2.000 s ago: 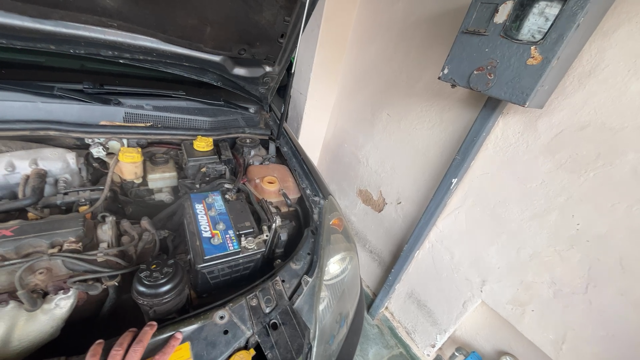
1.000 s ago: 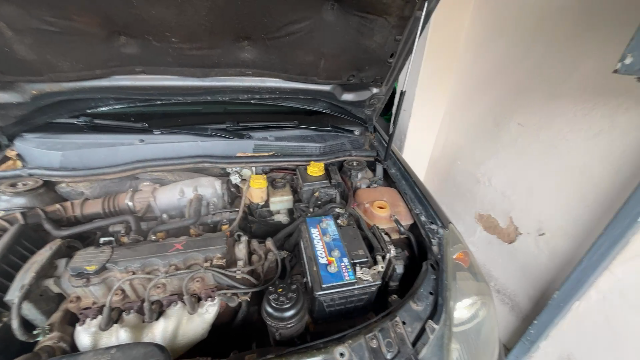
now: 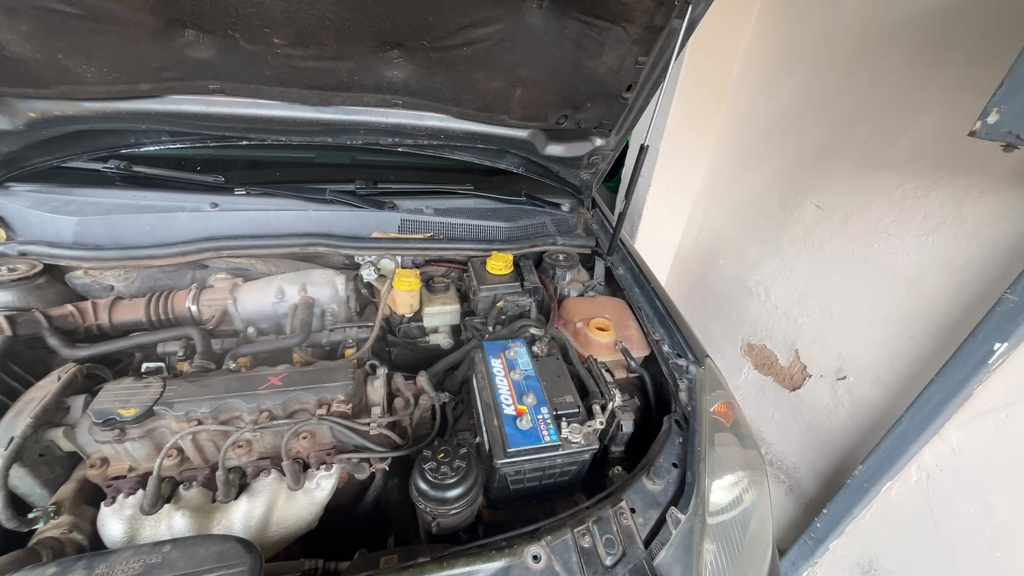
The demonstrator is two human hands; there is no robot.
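Note:
Neither my left hand nor my right hand shows in the head view now. Below the raised hood lies a car's engine bay. A Kondor car battery (image 3: 524, 400) sits right of the engine, with a metal terminal clamp (image 3: 578, 432) at its near right corner. Behind it on the right is a brownish coolant reservoir (image 3: 604, 332) whose neck has no cap on it. The engine's valve cover (image 3: 260, 392) bears a red X and a black oil filler cap (image 3: 126, 402). A round black reservoir (image 3: 446, 480) stands left of the battery. Two yellow caps (image 3: 406, 279) top containers further back.
The hood (image 3: 360, 64) is held up by a strut (image 3: 632, 188) at the right. The headlight (image 3: 732, 480) borders the bay. Beside the car rises a pale wall (image 3: 840, 264) with a chipped patch and a slanting grey metal post (image 3: 920, 416). Wipers lie at the windshield's base.
A hand was at the bottom edge, near the front of the bay, two seconds ago; it is out of view now. The view has swung left, bringing in more of the engine.

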